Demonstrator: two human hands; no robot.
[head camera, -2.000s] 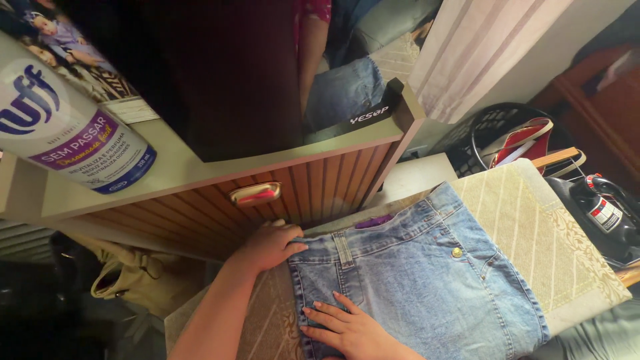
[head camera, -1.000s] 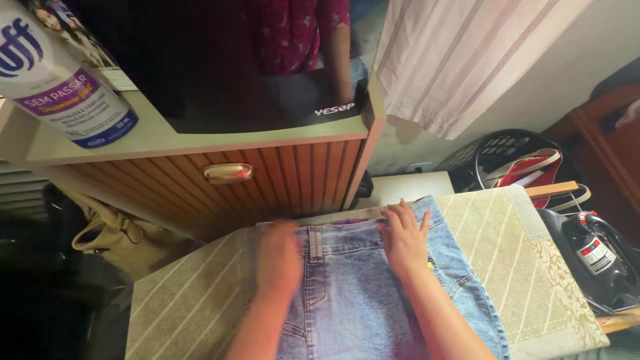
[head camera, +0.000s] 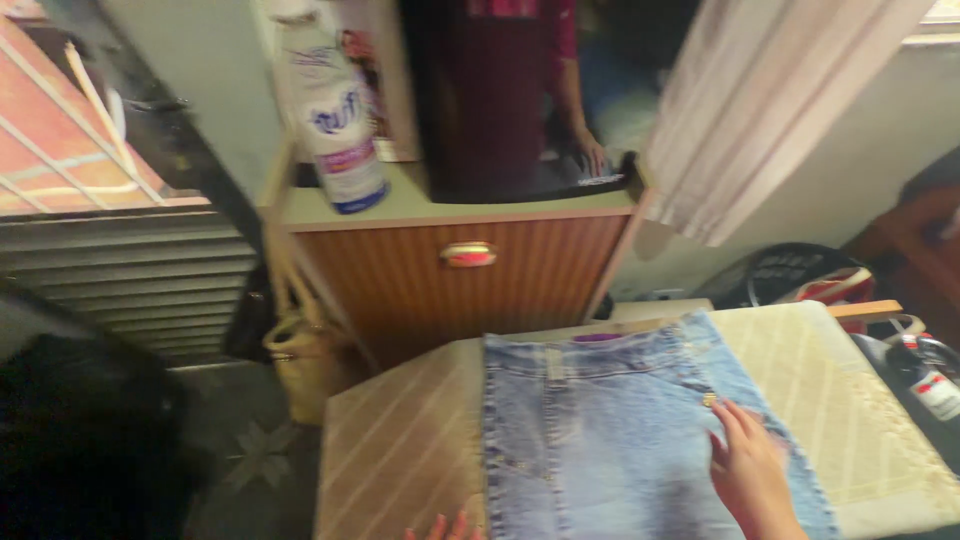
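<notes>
A blue denim garment (head camera: 615, 427) lies flat on the patterned cover of an ironing board (head camera: 397, 427), its waistband toward the cabinet. Over the garment's right part is my right hand (head camera: 750, 457), its fingertips beside a gold-coloured button (head camera: 709, 399); nothing is gripped in it. Only the fingertips of my left hand (head camera: 446, 529) show at the bottom edge, beside the garment's left edge, fingers apart. A bit of purple cloth (head camera: 598, 337) shows behind the waistband.
Beyond the board stands a wooden cabinet (head camera: 457, 292) with a spray can (head camera: 337, 120) and a dark glossy screen (head camera: 487, 105) on top. A handbag (head camera: 300, 367) hangs at left. At right are a clothes iron (head camera: 930, 375) and a black basket (head camera: 787, 262).
My left hand has left the waistband and is now low at the garment's left edge. My right hand has moved from the waistband down to near the button. The view has swung left and up.
</notes>
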